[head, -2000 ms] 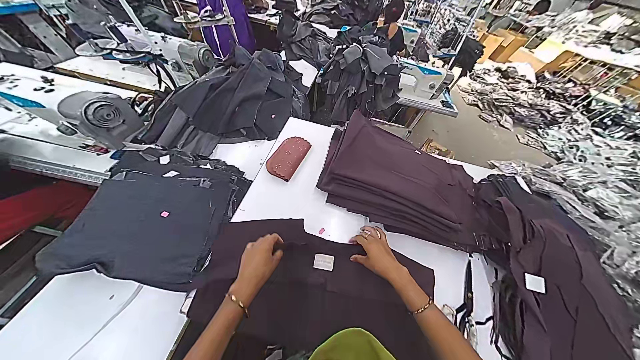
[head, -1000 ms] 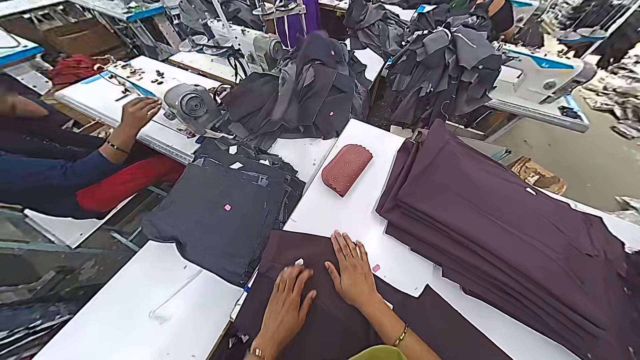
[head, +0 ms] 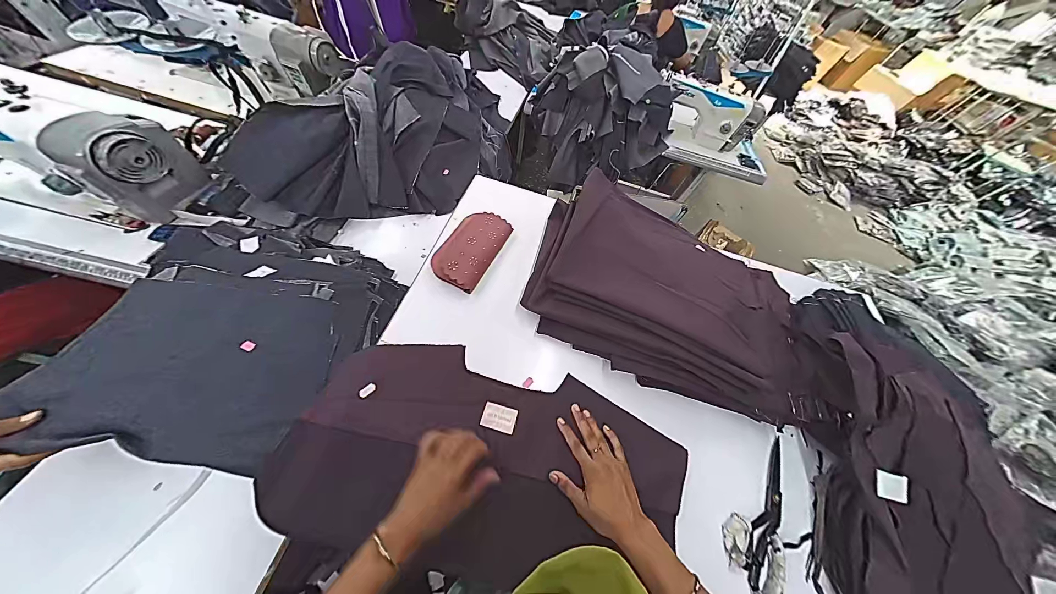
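A dark maroon cut garment panel [head: 371,462] lies spread on the white table in front of me, with a small square label [head: 499,417] on its upper middle and a small white tag [head: 367,390] at its upper left. My left hand [head: 450,474] is over the panel just below the label, blurred, its fingers curled; whether it pinches anything cannot be seen. My right hand [head: 598,470] rests flat on the panel to the right of the label, fingers spread. A tiny pink sticker [head: 528,382] is on the table by the neckline edge.
Folded maroon cloth [head: 660,297] is stacked behind right, a red scalloped case [head: 472,252] at its left. Grey panels [head: 181,371] lie left, touched by another person's hand [head: 21,441]. Black-handled scissors [head: 767,511] and draped maroon pieces [head: 924,462] are at right. Sewing machines [head: 124,161] stand beyond.
The label, not visible one second ago, shows again. My hands, close together then, are now apart, one on each side below the label. A co-worker's hand has come to the grey panels.
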